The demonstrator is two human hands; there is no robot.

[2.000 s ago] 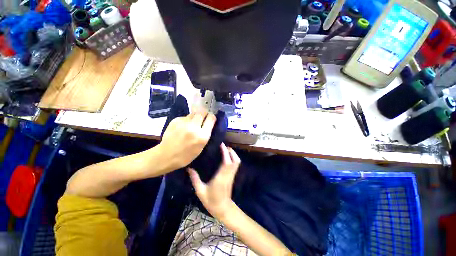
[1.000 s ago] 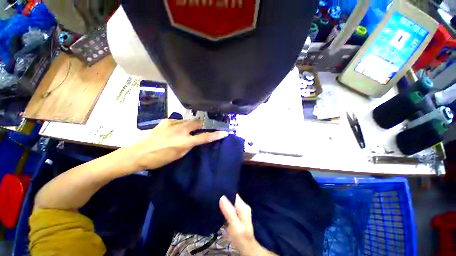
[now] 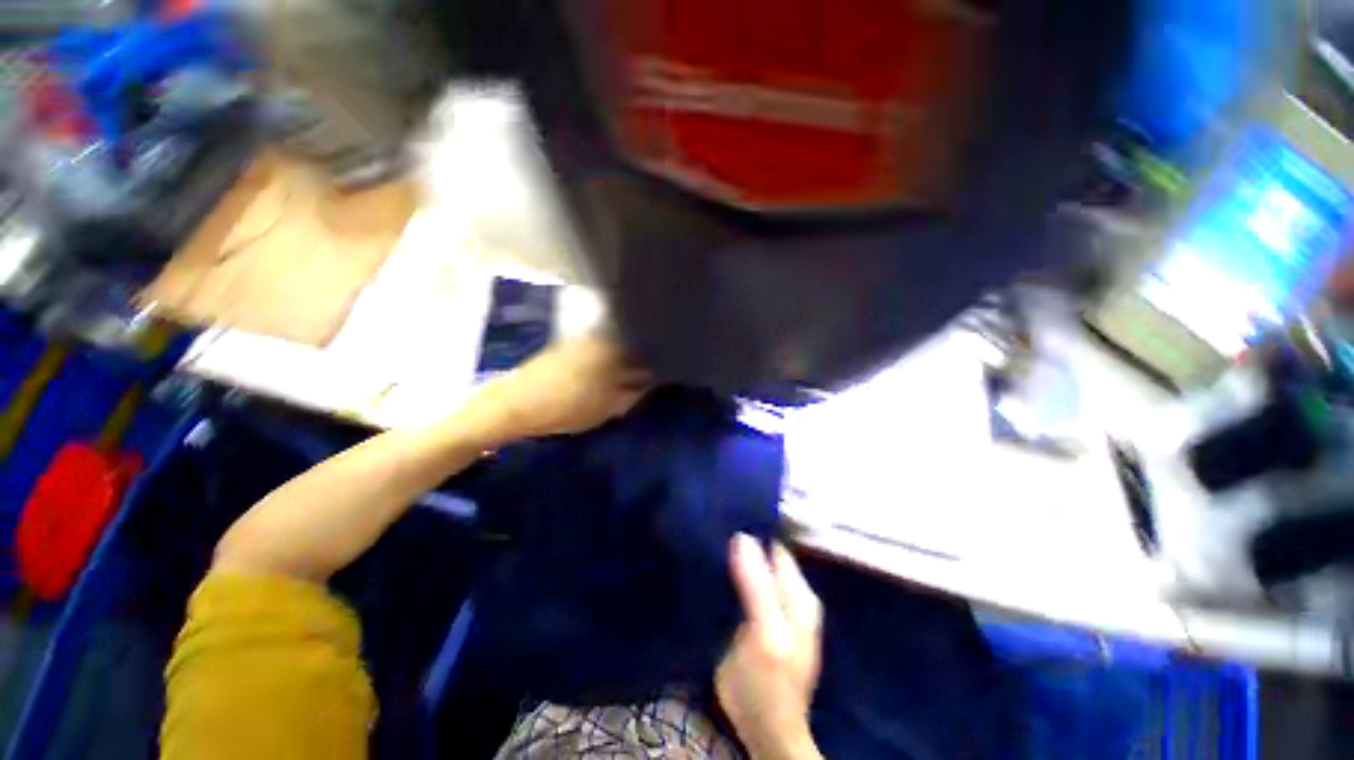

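The view is blurred. A dark navy garment piece (image 3: 639,520) runs from under the sewing machine head (image 3: 832,282) down over the lap. My left hand (image 3: 572,389) lies at the cloth's upper left edge beside the machine head, its fingertips partly hidden by the head. My right hand (image 3: 772,639) is lower, at the right side of the cloth, with fingers pointing up; whether it grips the cloth is unclear. The needle area is hidden behind the head.
The black phone (image 3: 517,324) lies left of the machine, the brown board (image 3: 290,253) farther left. The control panel (image 3: 1255,238), dark thread cones (image 3: 1255,446) and snips (image 3: 1133,498) are at the right. Blue crates (image 3: 1173,698) stand below the white table (image 3: 906,460).
The view has shifted and the machine head looms larger. My left hand stays near the needle area, now partly behind the head. My right hand remains low at the cloth's right side.
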